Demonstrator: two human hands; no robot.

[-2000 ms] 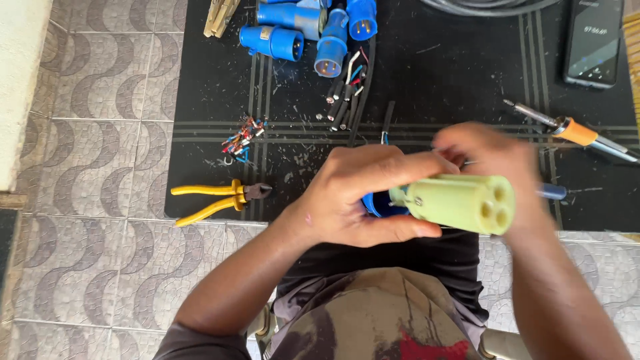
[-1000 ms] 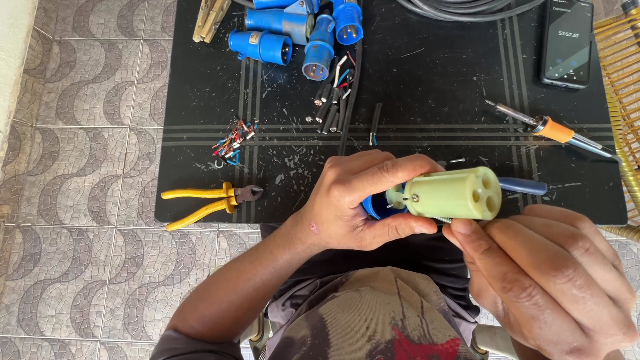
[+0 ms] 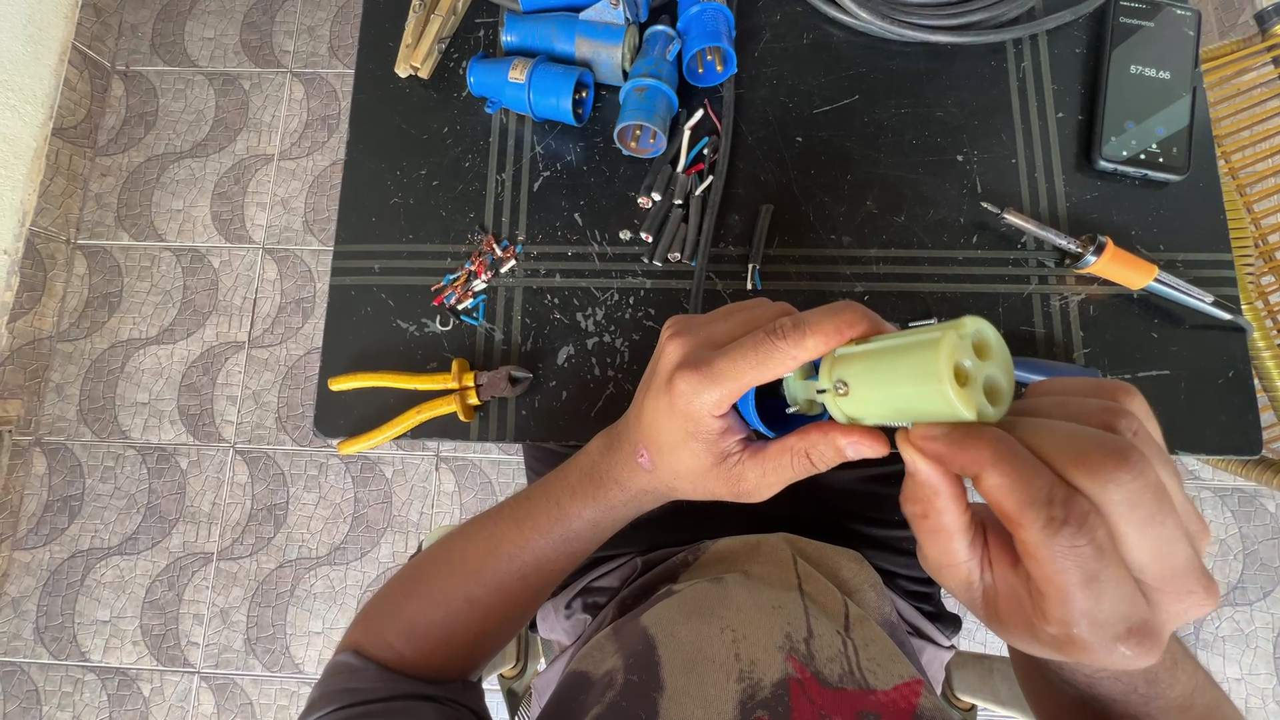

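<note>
My left hand (image 3: pixel 735 405) grips a pale green plastic connector insert (image 3: pixel 905 375), whose round holes face right, together with a blue plastic housing (image 3: pixel 775 408) partly hidden behind my fingers. Small screws stick out of the insert's sides, one (image 3: pixel 921 323) at its top edge. My right hand (image 3: pixel 1060 520) has thumb and index fingertip pinched against the lower side of the insert, at a small threaded screw (image 3: pixel 893 425). Behind the right hand a blue tool handle (image 3: pixel 1050 370) lies at the table edge, its far end hidden.
Yellow-handled diagonal cutters (image 3: pixel 440 393), wire scraps (image 3: pixel 478 280) and cut cable pieces (image 3: pixel 680 200) lie on the black table (image 3: pixel 880 170). Blue industrial plugs (image 3: pixel 530 88), wooden clothespins (image 3: pixel 430 35) and coiled cable (image 3: pixel 950 22) are at the back. A soldering iron (image 3: pixel 1120 262) and phone (image 3: pixel 1147 90) are right.
My right hand, blurred above and behind the insert two seconds ago, has come down to its lower side. It stays there with the small screw. My left hand keeps its hold.
</note>
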